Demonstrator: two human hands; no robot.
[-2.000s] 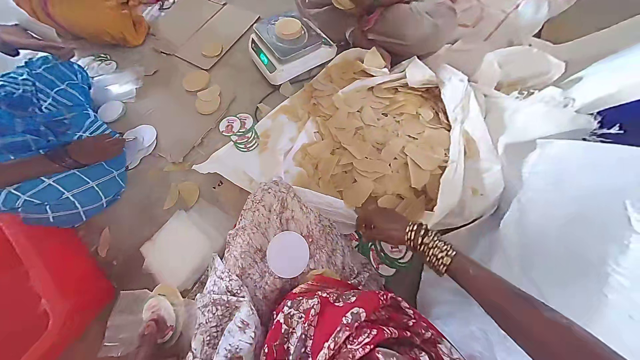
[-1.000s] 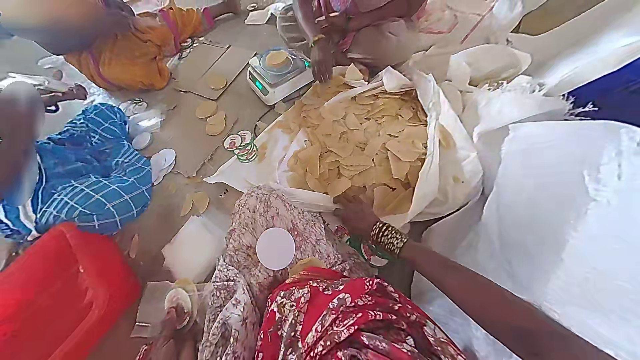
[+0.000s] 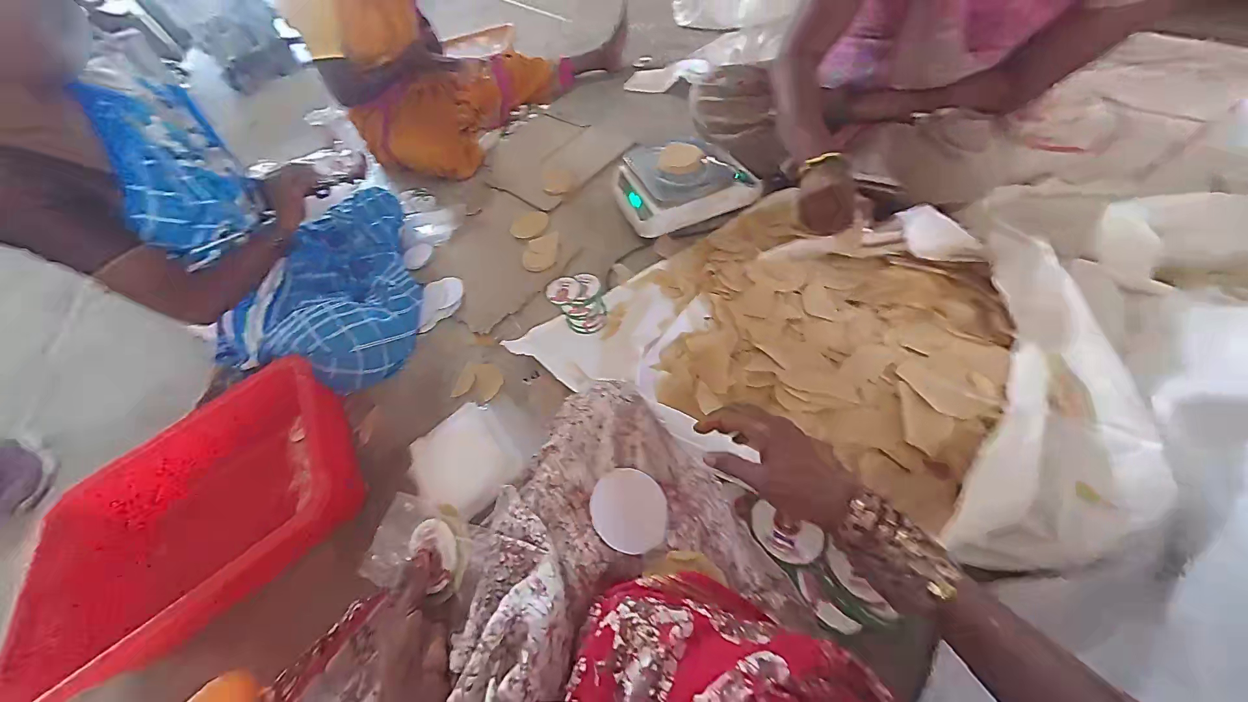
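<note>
My right hand [image 3: 780, 463], with gold bangles at the wrist, hovers at the near edge of a white sack [image 3: 1082, 468] full of thin tan discs and pieces [image 3: 809, 341]. Its fingers are apart, with nothing seen between them. Below it lie round printed labels [image 3: 788, 534]. At lower left my left hand [image 3: 424, 575] holds a clear plastic bag [image 3: 390, 546] with a stack of round pieces in it, a pale disc [image 3: 434, 548] on top. A white paper disc [image 3: 629, 511] rests on the patterned cloth over my lap, and a tan disc [image 3: 682, 564] sits just below it.
A digital scale [image 3: 682, 200] bears a stack of tan discs [image 3: 680, 158]. Printed labels [image 3: 577, 297], loose tan discs [image 3: 531, 225] and a pile of clear plastic bags [image 3: 473, 453] lie on the floor. A red plastic tub [image 3: 195, 517] is at left. Several people sit around, one reaching to the sack.
My right hand has lifted from the sack's near edge, its fingers now spread. The person across has an arm at the sack's far edge. The view has shifted.
</note>
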